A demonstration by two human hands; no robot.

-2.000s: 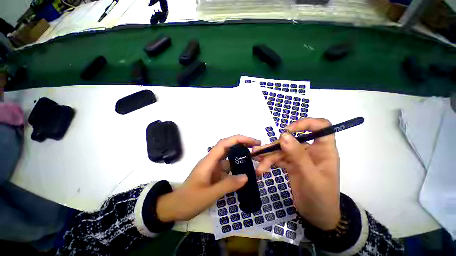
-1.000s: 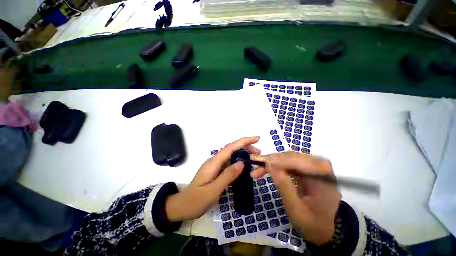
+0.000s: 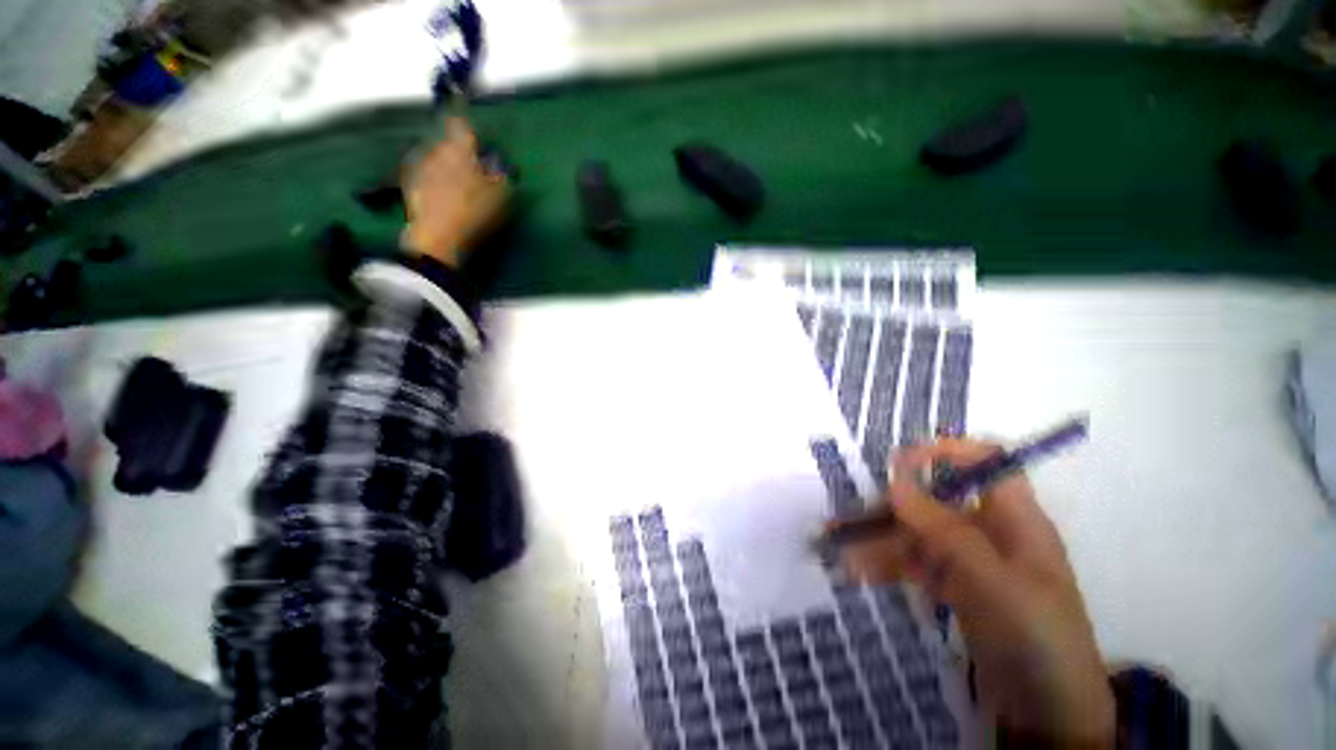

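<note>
My left hand [image 3: 457, 194] is stretched out over the green belt, blurred. Dark shapes lie beside and behind its fingers, and I cannot tell if it grips one. My right hand [image 3: 989, 564] holds the slim dark tweezers [image 3: 1011, 457] over the label sheets, with the tip pointing left. A label sheet [image 3: 762, 513] lies below the hands, with rows of dark labels around a blank white part. Another label sheet [image 3: 926, 366] lies partly under it and reaches to the belt.
Black housings lie scattered on the belt [image 3: 835, 117], one at the middle [image 3: 601, 205]. A wide black piece [image 3: 169, 425] stands at left; another [image 3: 488, 506] is partly behind my left sleeve. A person's blue sleeve and pink cuff show at far left. A pale sheet is at the right edge.
My left hand has left the sheets and moved up and left to the belt. The housing it held is gone from over the sheets. My right hand still holds the tweezers, lower now.
</note>
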